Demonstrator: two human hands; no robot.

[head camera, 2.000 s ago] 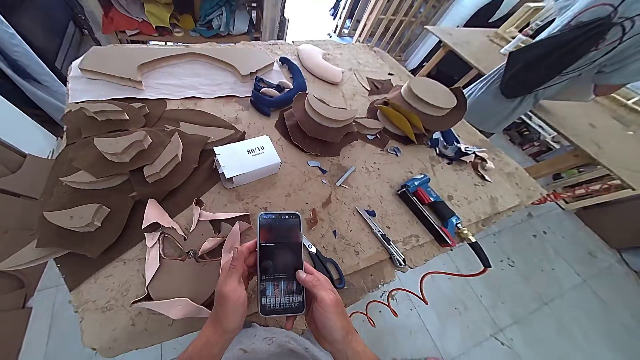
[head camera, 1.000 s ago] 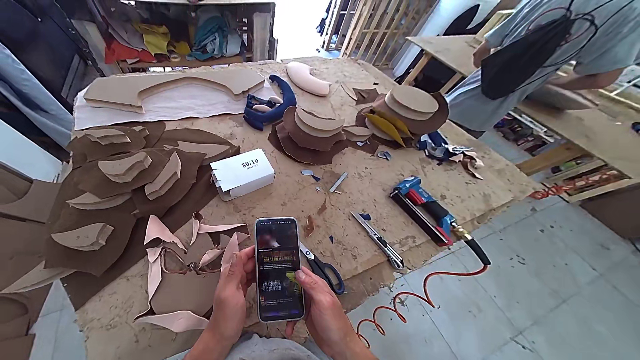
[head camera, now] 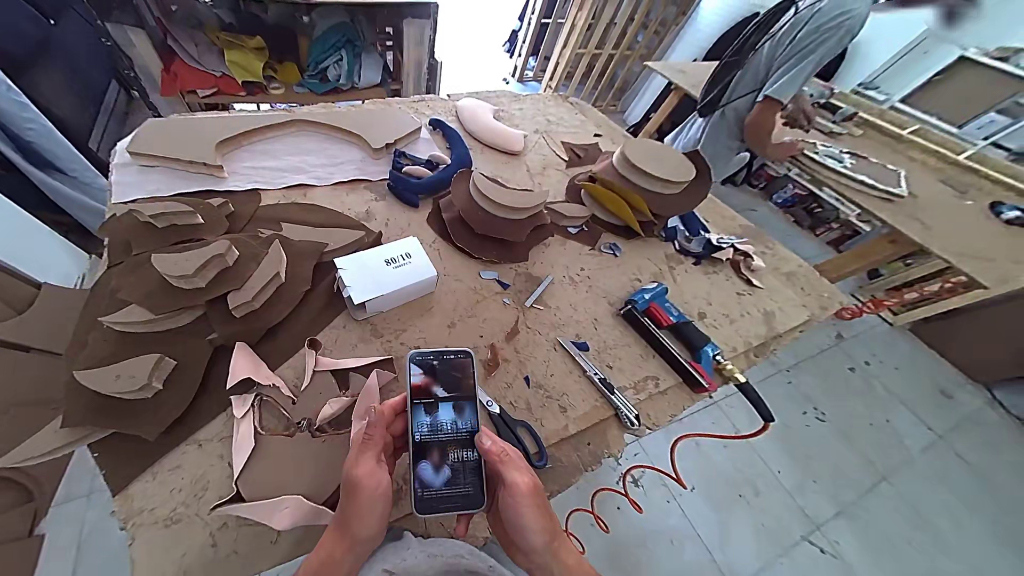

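Note:
A smartphone [head camera: 446,432] is upright between my hands at the table's near edge, its screen lit with pictures and text. My left hand [head camera: 372,460] grips its left side; my right hand [head camera: 512,480] holds the right side, thumb over the screen's edge. Scissors [head camera: 520,436] with dark handles lie just behind and right of the phone, partly hidden by it. Left of my left hand is a brown piece with pink fabric strips [head camera: 276,512]. A snap-off utility knife [head camera: 600,384] and a blue pneumatic stapler [head camera: 672,332] rest farther right.
A white box [head camera: 386,276] stands mid-table. Brown fabric and foam pieces [head camera: 192,264] cover the left side; foam discs [head camera: 652,164] are stacked at the back right. A red coiled air hose [head camera: 632,488] hangs over the floor. Another person [head camera: 776,96] works at a bench at the right.
The pictures on the phone screen have changed. My hands keep hold of the phone. The person at the right bench has come further into view with a hand at a flat frame-like piece.

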